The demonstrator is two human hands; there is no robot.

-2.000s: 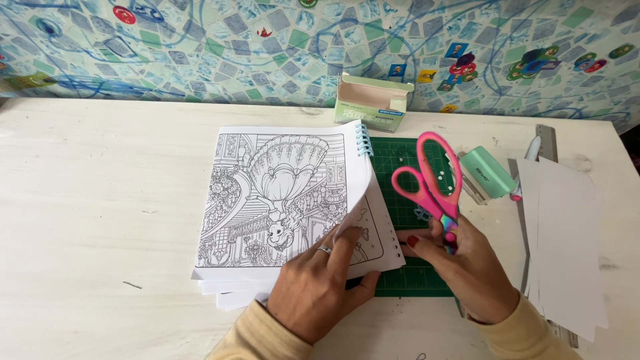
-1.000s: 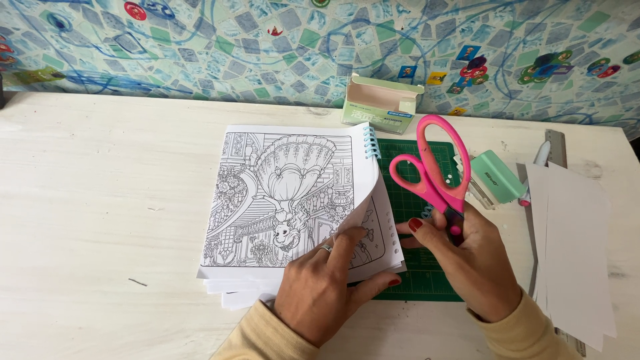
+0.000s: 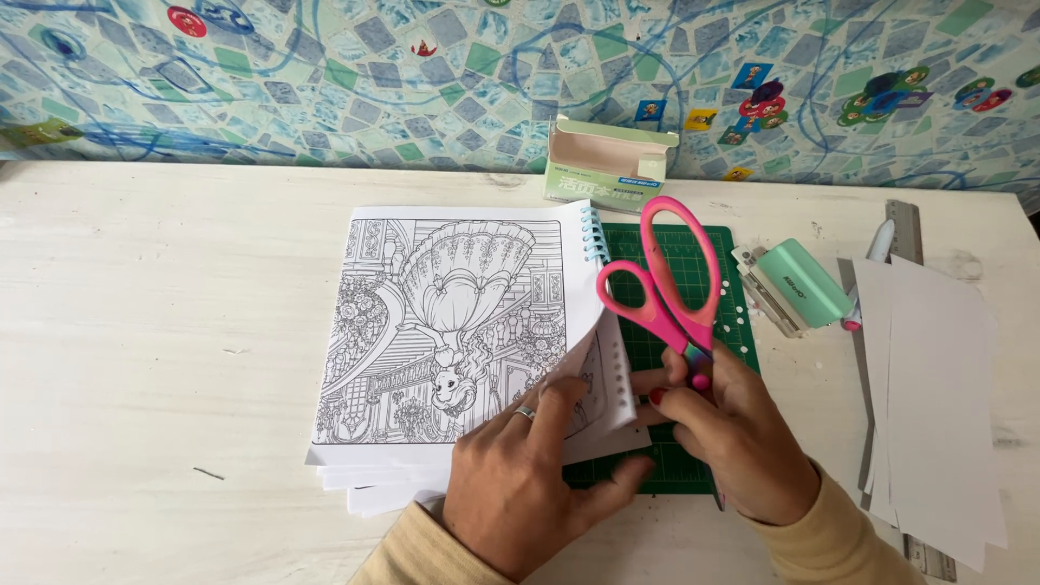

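A stack of punched colouring pages [image 3: 455, 325] lies at the middle, its upper right edge bound by light-blue rings [image 3: 595, 234]. My left hand [image 3: 528, 471] rests on the lower right of the top page, whose edge curls up and shows a punched sheet [image 3: 605, 390] beneath. Pink-handled scissors [image 3: 691, 325] are held in my right hand [image 3: 723, 431] by the blade end, handles pointing up and away. Fingers of my right hand also reach to the punched edge. A green cutting mat [image 3: 674, 471] lies partly under the pages.
A green hole punch [image 3: 800, 284] sits right of the mat, near white paper dots. White paper strips [image 3: 934, 406] overlap a metal ruler [image 3: 903, 231] and a marker [image 3: 880, 241] at the right. An open light-green box [image 3: 605, 183] stands by the patterned wall.
My left thumb has spread away from the page edge since one second ago. The scissors remain in my right hand.
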